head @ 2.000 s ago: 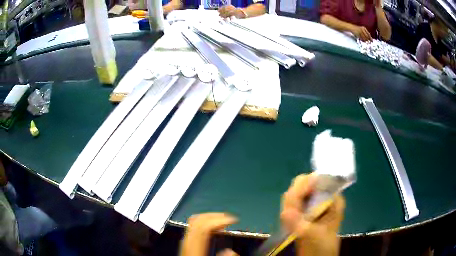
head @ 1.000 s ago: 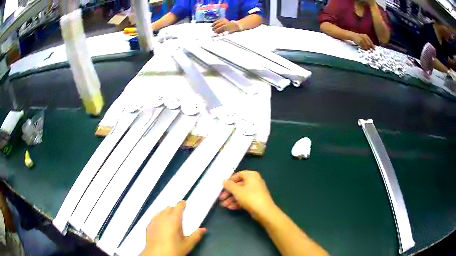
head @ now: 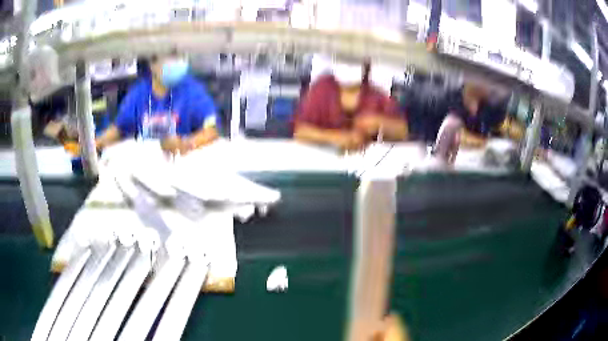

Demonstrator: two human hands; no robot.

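Observation:
A long lamp arm (head: pixel 373 260) stands upright in front of me, blurred, its tan face towards me. Its upper end reaches the far white bench edge in the picture, and thin dark lines show there. A hand, by its place my right hand (head: pixel 392 330), grips its low part; only blurred fingertips show at the bottom edge. My left hand is not in view. Several white lamp arms (head: pixel 137 293) lie fanned on the left, their round caps on the padded board (head: pixel 220 285). A small white joint cover (head: pixel 277 279) lies on the green bench.
More lamp arms (head: pixel 227 188) are stacked on the padded board. A wrapped white post (head: pixel 30 180) with a yellow foot stands at far left. Across the bench sit a person in blue (head: pixel 163 110) with a mask, a person in dark red (head: pixel 347 113) and another further right. A beam crosses above.
The view has swung up and to the right. My hands have left the fanned row. The single arm that lay on the right is gone from the bench; an arm is now held upright.

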